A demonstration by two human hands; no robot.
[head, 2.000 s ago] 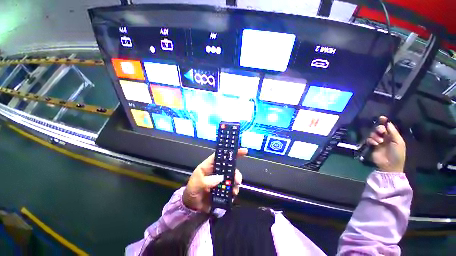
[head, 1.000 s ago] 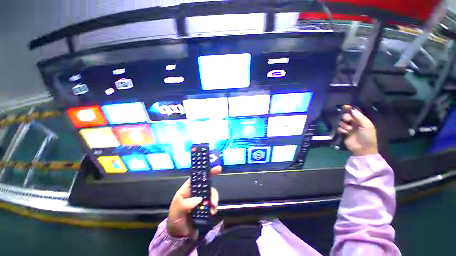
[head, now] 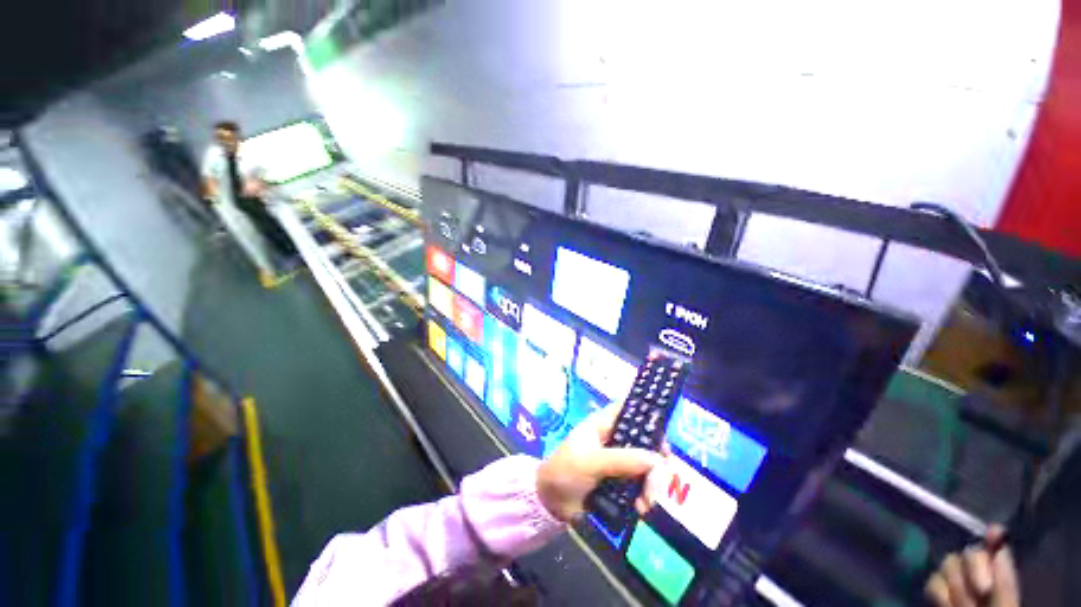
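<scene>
A large television set [head: 806, 344] stands in front of me, its screen lit with a menu of coloured tiles. My left hand [head: 605, 466] holds a long black remote control [head: 640, 427] in front of the screen, its red-button end pointing up, thumb on its lower part. My right hand [head: 978, 579] is at the lower right edge, partly cut off, fingers curled. Whether it holds anything is not visible. A black rail [head: 646, 190] runs behind the top of the set.
A conveyor [head: 356, 311] with yellow-brown cross tracks runs away to the left. A person [head: 243, 190] is beside it in the distance. Blue shelving [head: 125, 439] stands at the left, with a yellow floor line [head: 261, 498]. A red sheet [head: 1049, 178] hangs at the right.
The view has swung left and up, bringing the aisle and the person into view. My left hand has raised the remote before the screen. My right hand is now at the lower right edge.
</scene>
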